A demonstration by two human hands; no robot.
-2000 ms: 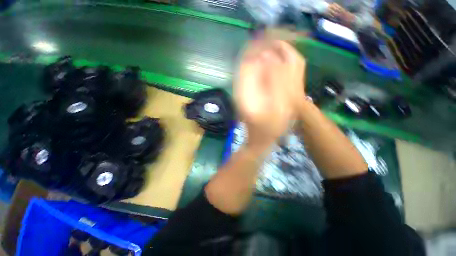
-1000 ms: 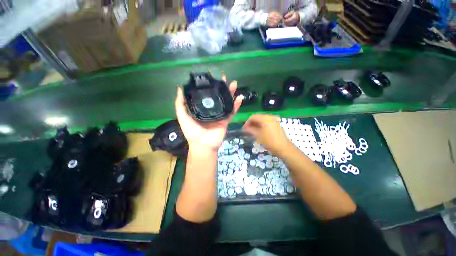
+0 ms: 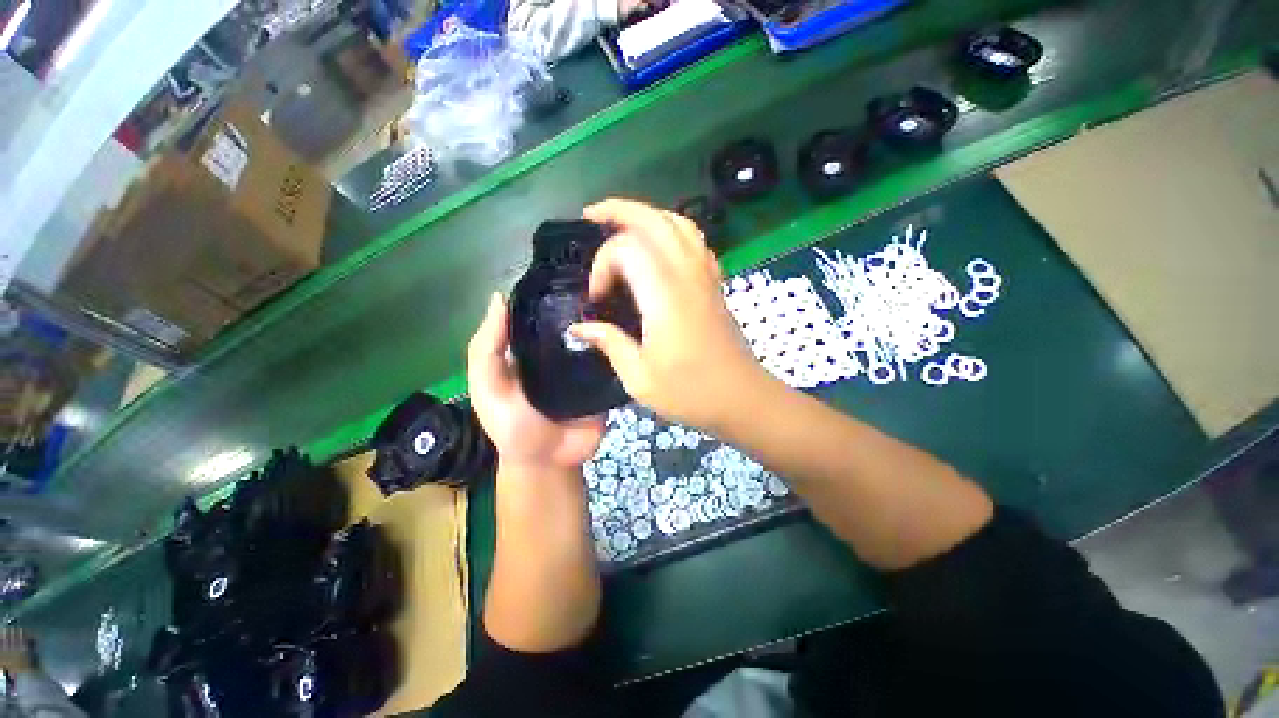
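A black plastic housing (image 3: pixel 561 365) is held up over the work surface, its hollow side facing me. My left hand (image 3: pixel 530 421) holds it from below and from its left side. My right hand (image 3: pixel 666 316) reaches over it from the right, with thumb and fingers bent into the hollow. A small pale disc (image 3: pixel 577 334) shows at the thumb tip, near the housing's centre; whether the fingers pinch it cannot be told. Loose silvery discs (image 3: pixel 673 491) lie in the parts tray below my forearm.
Stacked housings (image 3: pixel 267 589) stand on cardboard (image 3: pixel 428 589) at left, with another housing (image 3: pixel 424 445) nearer. The disc sheet (image 3: pixel 793 330) and white ring scraps (image 3: pixel 898 309) lie right of the tray. The conveyor belt (image 3: pixel 617 175) carries several housings. Another person's sleeve (image 3: pixel 561 21) shows beyond it.
The view has turned, tilting the belt. My right hand has moved from above the tray to the inside of the housing. My left hand still holds the housing.
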